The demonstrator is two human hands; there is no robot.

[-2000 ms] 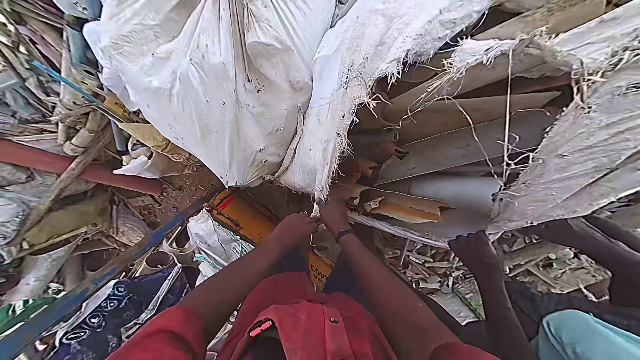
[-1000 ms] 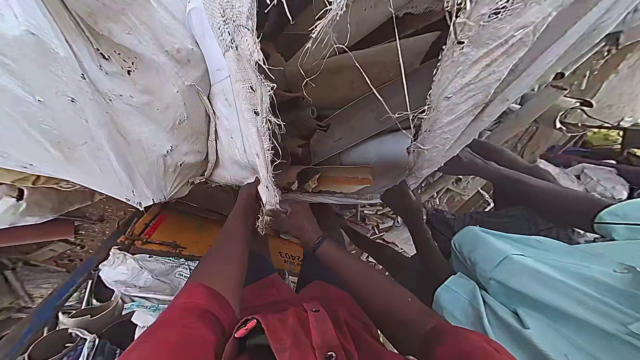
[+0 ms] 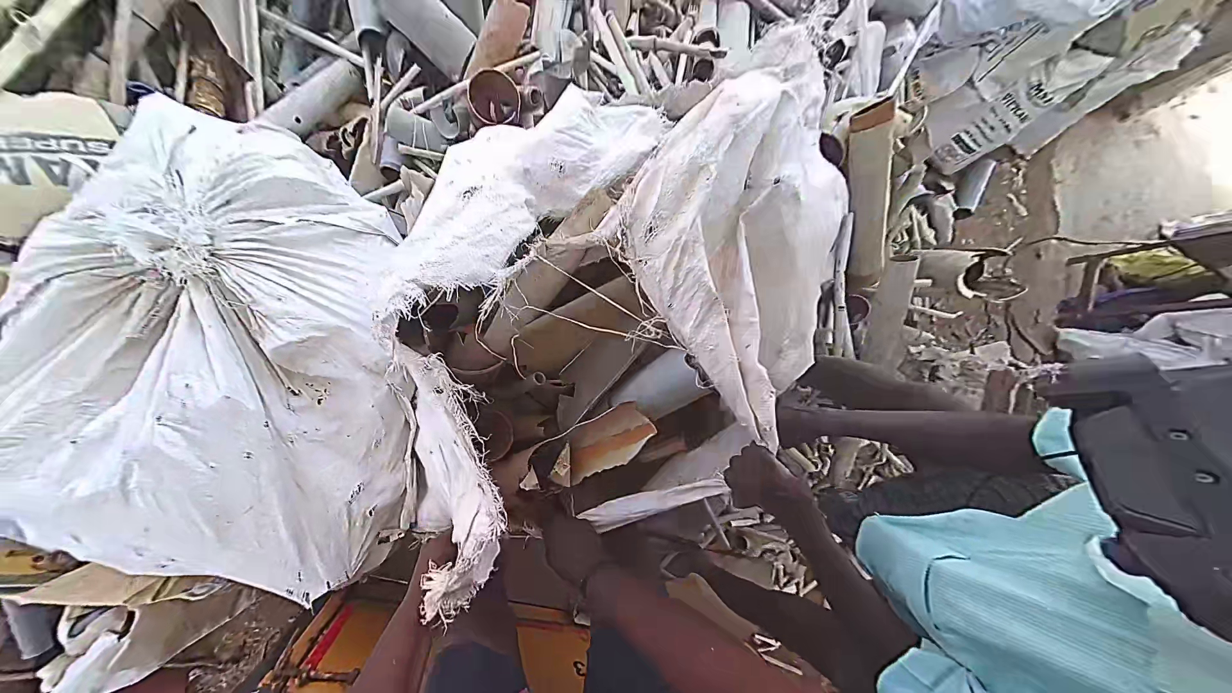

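An open white woven sack [image 3: 736, 221] with frayed edges holds broken pipe pieces [image 3: 597, 318], some grey, some brown. At its near rim my right hand [image 3: 573, 549] is closed on the sack's edge, close to a torn orange-brown piece [image 3: 608, 443]. My left hand [image 3: 443, 549] is mostly hidden behind the hanging frayed flap of the sack; its grip does not show. Just right of my hands, a co-worker's hand [image 3: 760, 476] grasps the sack's right rim. Left of the open sack stands a full white sack [image 3: 202, 385], gathered at its top.
Behind the sacks lies a heap of scrap pipes [image 3: 423, 38]. A co-worker in a light blue garment [image 3: 1001, 577] is at the right. A yellow-orange metal surface [image 3: 549, 645] lies below my arms. Printed sacks [image 3: 991, 96] lie at the upper right.
The view has shifted a lot, now showing the pipe heap beyond the sacks. The frayed flap now hangs over my left hand, which showed at the sack's edge before.
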